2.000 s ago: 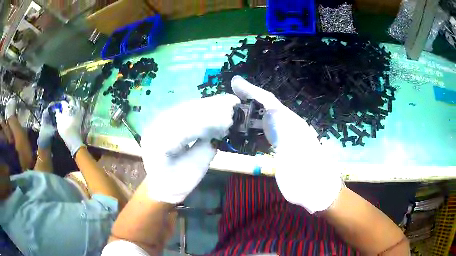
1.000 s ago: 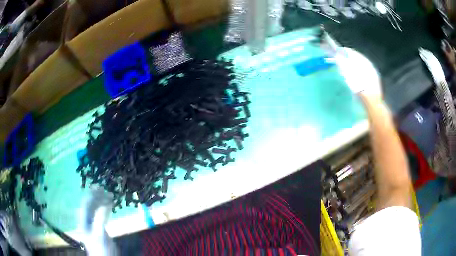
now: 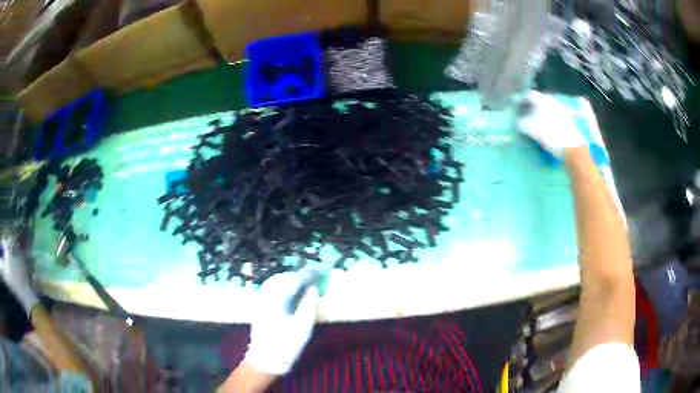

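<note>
A large pile of black plastic pieces (image 3: 330, 176) lies on the pale turquoise board (image 3: 529, 222). My left hand (image 3: 284, 318), in a white glove, is at the board's front edge, just below the pile. Something small and dark shows at its fingers, blurred; I cannot tell whether it is held. My right hand (image 3: 549, 123), gloved and blurred, is at the board's right end, by the small silvery specks. A dark spot shows at its fingertips, and I cannot tell what it is.
A blue bin (image 3: 285, 69) with black parts stands behind the pile, beside heaped small metal parts (image 3: 359, 66). A double blue bin (image 3: 70, 125), smaller black parts (image 3: 74, 188) and a long dark tool (image 3: 98, 287) are left. A neighbour's gloved hand (image 3: 15, 269) shows far left. Cardboard boxes (image 3: 146, 46) line the back.
My hands have parted from the black unit they held together. My right arm has reached to the board's right end. The view has swung right, then partly back.
</note>
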